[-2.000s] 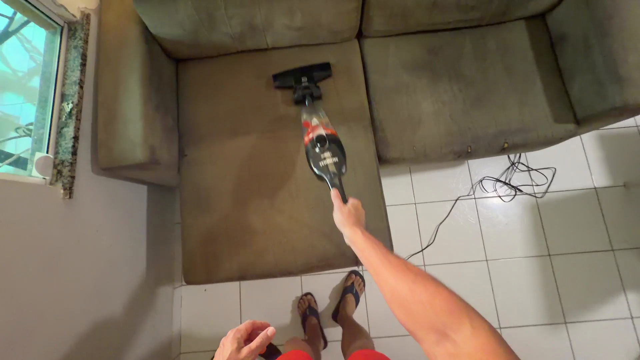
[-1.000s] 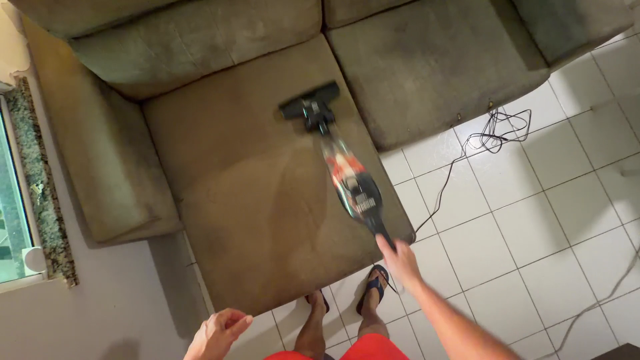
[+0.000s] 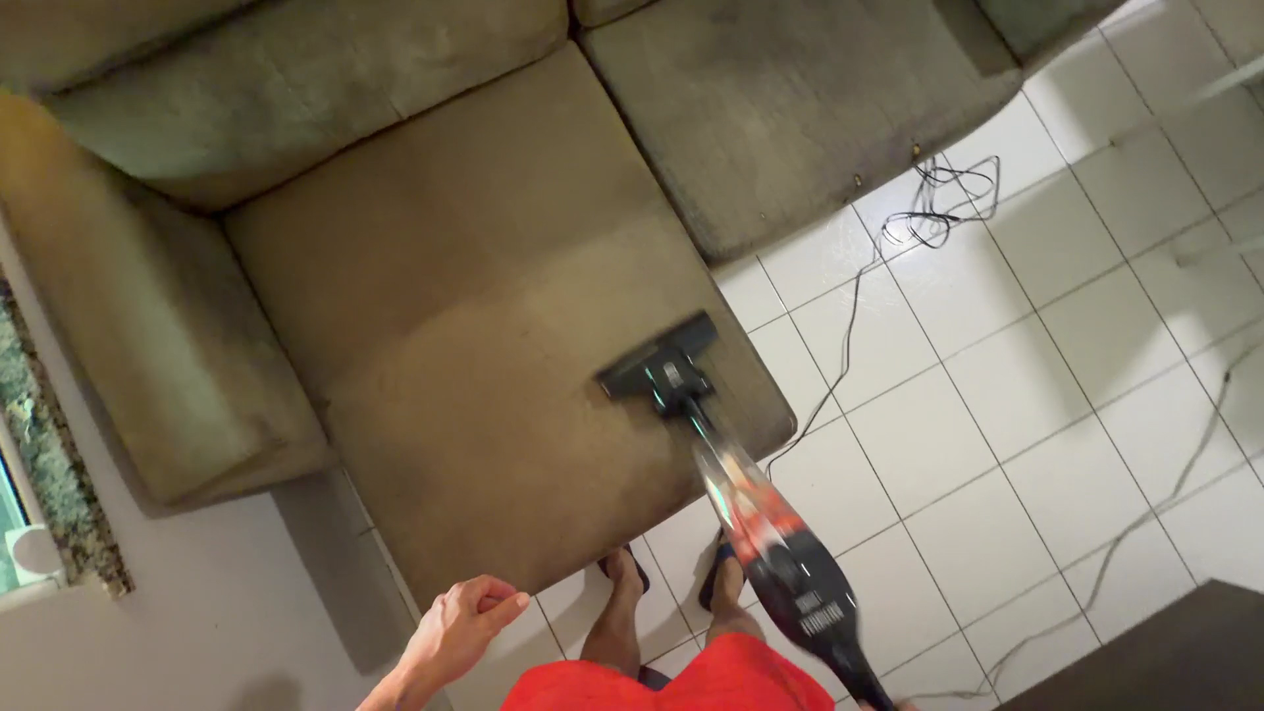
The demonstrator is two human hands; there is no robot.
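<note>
A black and red handheld vacuum cleaner [image 3: 790, 563] slants up from the bottom edge, and its wide black floor nozzle [image 3: 660, 365] rests on the brown sofa seat [image 3: 464, 326] near the front right corner. Only a sliver of my right hand [image 3: 877, 705] shows at the bottom edge, around the end of the vacuum's handle. My left hand [image 3: 462, 624] hangs free by the front edge of the seat, fingers loosely curled with nothing held in them.
A thin black cable [image 3: 847, 341] lies on the white tile floor [image 3: 948, 434], coiled near the right seat cushion [image 3: 790, 118]. The sofa's armrest [image 3: 168, 346] stands at left, by a wall and a granite window sill [image 3: 49, 464]. A dark surface [image 3: 1155, 657] fills the lower right corner.
The vacuum nozzle has been drawn back from the rear part of the seat to its front right corner. My right hand has moved down, almost out of view.
</note>
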